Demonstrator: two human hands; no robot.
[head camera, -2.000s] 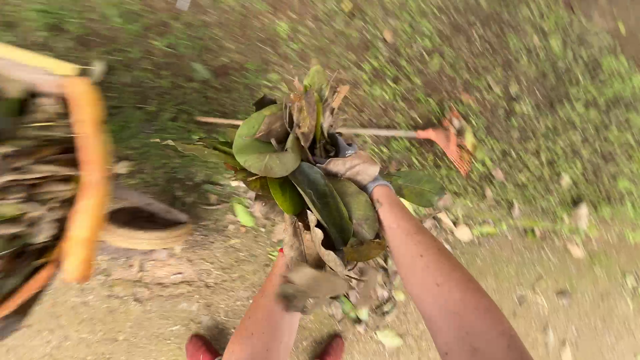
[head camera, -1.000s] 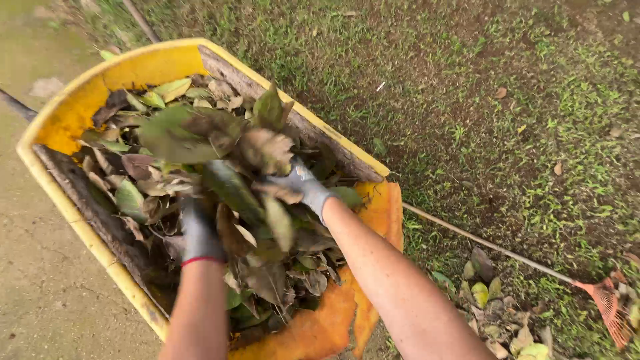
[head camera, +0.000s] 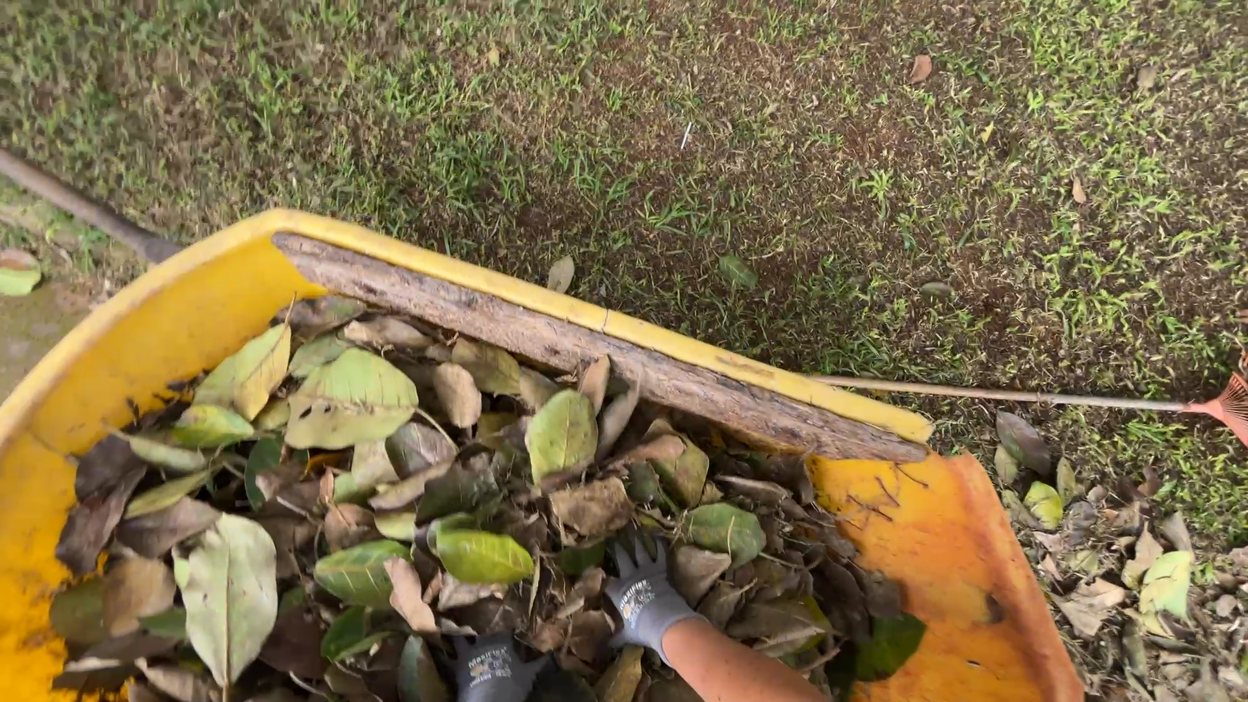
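Note:
Both hands wear grey MaxiFlex work gloves and rest on a heap of dry and green leaves (head camera: 390, 517) in a yellow wheelbarrow tray (head camera: 907, 546). My right hand (head camera: 645, 593) lies palm down on the leaves with its fingers spread, and nothing shows in its grasp. Left of it, at the bottom edge of the view, my left hand (head camera: 495, 668) presses on the heap; its fingers are partly hidden, so its hold cannot be told. A wooden board or log (head camera: 585, 341) lines the tray's far side.
A rake with a wooden handle (head camera: 1004, 395) and orange tines (head camera: 1230, 402) lies on the grass behind and right of the tray. A leaf pile (head camera: 1121, 575) is on the ground at the right. One wheelbarrow handle (head camera: 88, 210) sticks out at the upper left.
Two seconds ago my hands held a bundle of leaves above the ground beside the tray. The bundle went into the tray, and my right hand has let go. The view has shifted strongly.

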